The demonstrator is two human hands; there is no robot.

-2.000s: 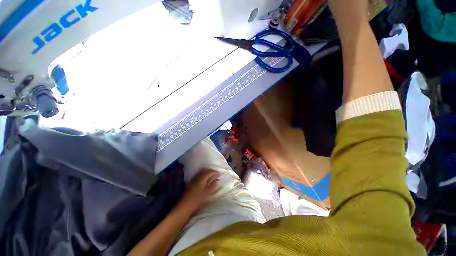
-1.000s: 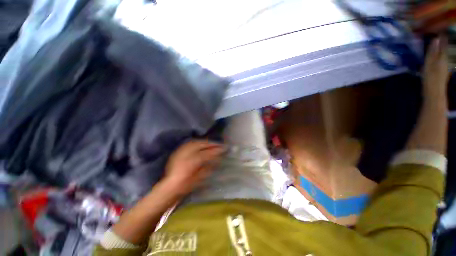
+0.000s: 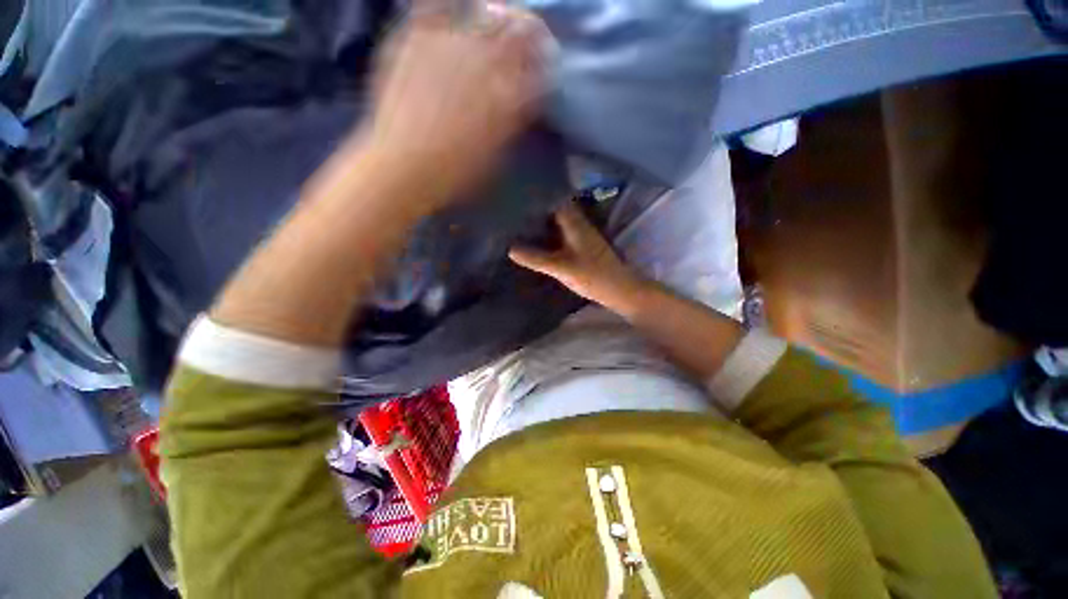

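Dark grey garment cloth (image 3: pixel 223 211) is heaped on the left and hangs over the lap. A smoother grey-blue part (image 3: pixel 638 88) lies against the table edge at top centre. My left hand (image 3: pixel 463 100) is blurred, raised over the cloth at upper centre with its fingers bent; whether it grips cloth cannot be told. My right hand (image 3: pixel 586 260) is low over the lap at the cloth, thumb spread from the fingers, with no held thing visible; its fingertips are partly hidden by dark cloth.
The grey table edge (image 3: pixel 867 59) with a printed ruler scale crosses the upper right. A brown cardboard box (image 3: pixel 867 257) with a blue band stands below it. A red plastic basket (image 3: pixel 416 451) is under the cloth at lower left. Pale blue-grey cloth (image 3: pixel 176 35) lies at top left.
The view has swung left and down; the sewing machine and scissors have left it. My right hand has come from the far right to the lap. My left hand has risen from the lap over the cloth.
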